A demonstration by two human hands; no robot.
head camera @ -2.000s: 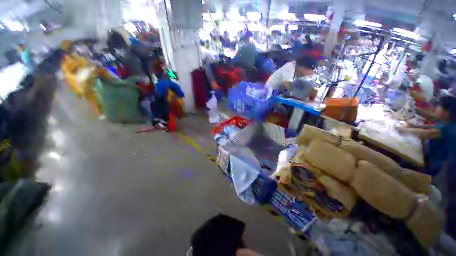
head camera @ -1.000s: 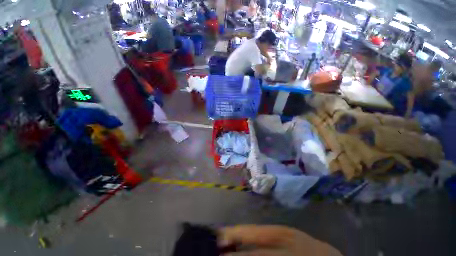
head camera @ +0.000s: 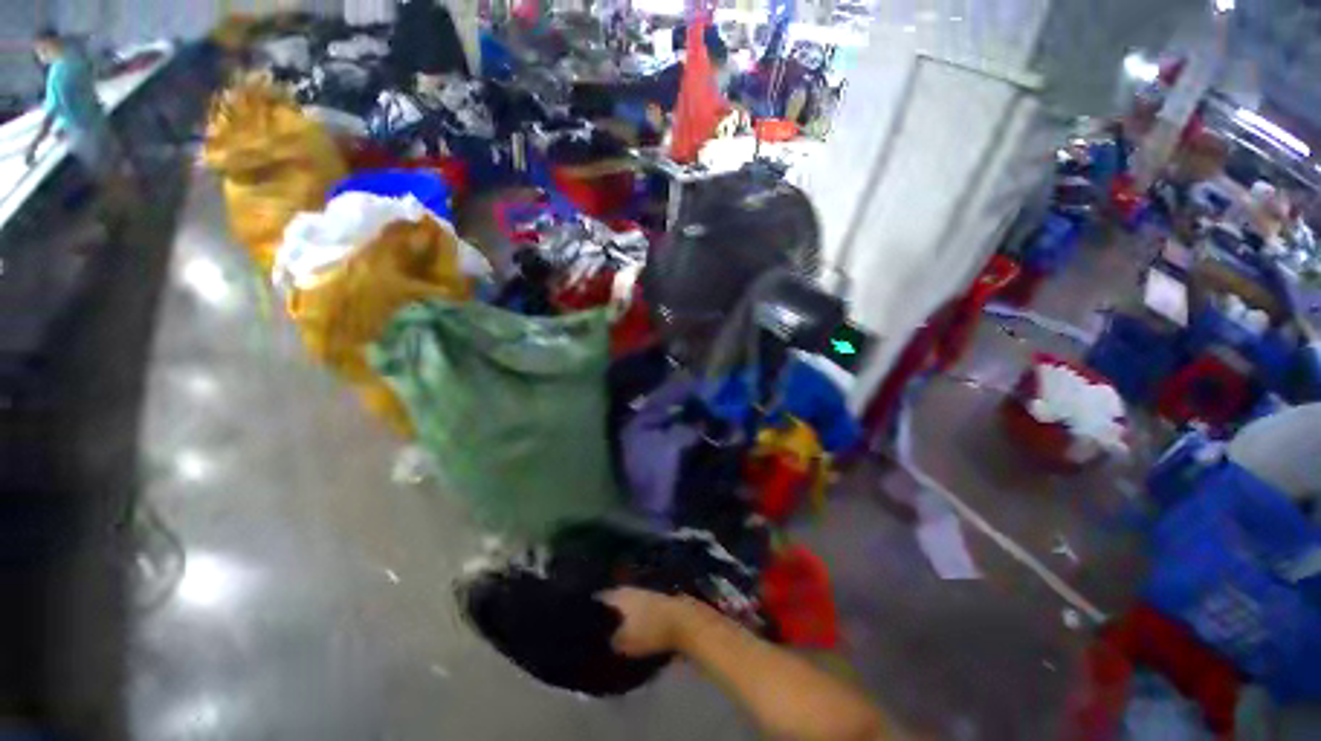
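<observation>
My right hand (head camera: 655,623) reaches in from the bottom edge, right of centre, and grips a bundle of black garment pieces (head camera: 543,620). The bundle is dark and limp, and its edges are blurred. It is held above the floor, in front of a bulky green woven sack (head camera: 507,413). The fingertips are partly hidden by the dark cloth. My left hand is not in view.
Yellow woven sacks (head camera: 380,297) stand behind the green one. Coloured cloths hang beside a pillar (head camera: 934,188). Right are a red basket (head camera: 1055,420) with white pieces and a blue crate (head camera: 1231,557). A person (head camera: 70,109) stands far left.
The view has swung left from the crates and brown bundles to the woven sacks. My right hand shows higher in the picture, still holding the black pieces.
</observation>
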